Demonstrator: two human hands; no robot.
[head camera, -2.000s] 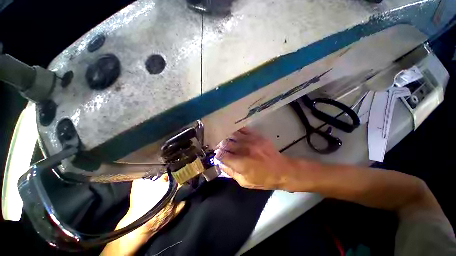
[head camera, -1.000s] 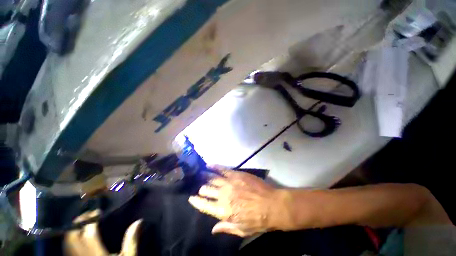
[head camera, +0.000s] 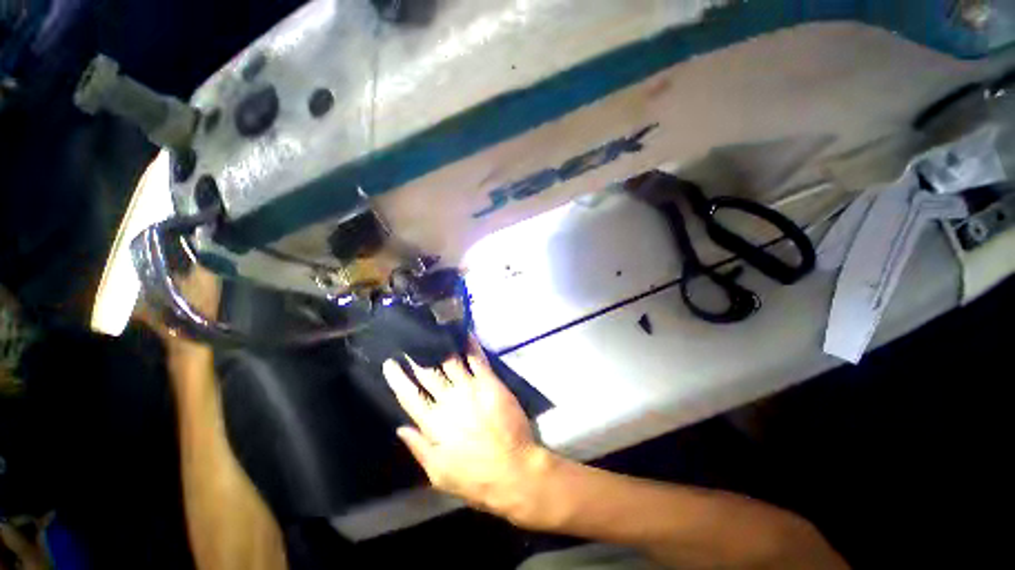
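Note:
Dark fabric (head camera: 284, 418) lies on the bed below the needle area and spills left and down. My right hand (head camera: 470, 429) lies flat on it just below the presser foot area, fingers spread, palm down. A dark corner of cloth shows to the right of that hand. My left hand (head camera: 184, 301) is at the far left, partly behind the curved shiny guard (head camera: 167, 292); its fingers are unclear. The needle and foot are hidden in dark metal parts beside a bright light. The white machine head (head camera: 445, 100) spans above.
Black-handled shears (head camera: 718, 251) lie on the machine bed, right of the needle. White paper templates (head camera: 879, 273) lie right of them. A tiny dark scrap (head camera: 646, 323) is near the shears. A pale lamp (head camera: 134, 245) is at the left, and a grey post (head camera: 128, 102) stands above it.
The camera view has shifted. My right hand has moved from the needle area down onto the fabric with fingers spread. My left hand has moved out to the left, by the shiny guard.

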